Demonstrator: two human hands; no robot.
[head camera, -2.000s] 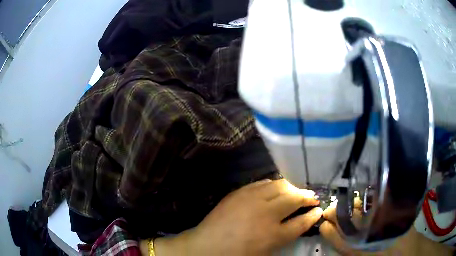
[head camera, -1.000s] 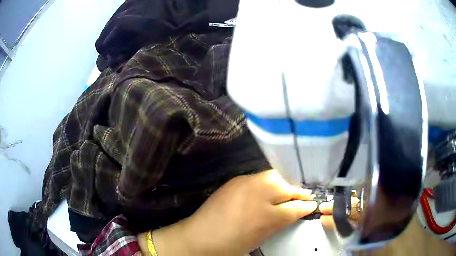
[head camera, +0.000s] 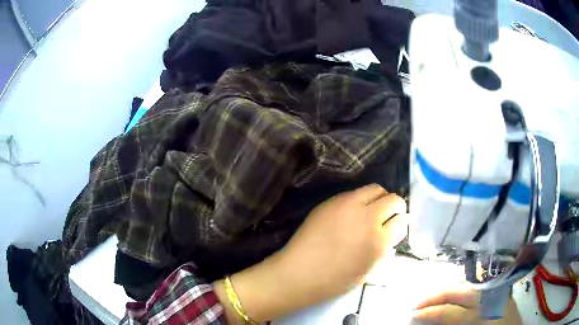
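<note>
The dark brown plaid garment lies in a large heap left of the white sewing machine head. Black fabric runs from it toward the machine. My left hand is curled at the black fabric's edge, left of the needle area; its fingertips are bright and partly cut off by the head. A small dark bit of fabric shows by them. My right hand lies low on the machine bed, its fingers pointing left, partly covered by the shiny guard. Whether it holds anything cannot be seen.
A plain dark garment pile lies beyond the plaid, with white tags at its near edge. Red-handled scissors lie right of the machine. A grey ribbed knob stands on the head. Dark cloth hangs at the lower left.
The view has shifted, so the machine appears farther right. My hands have parted: my left hand is away from the presser foot, and my right hand is lower, with bare bed between them.
</note>
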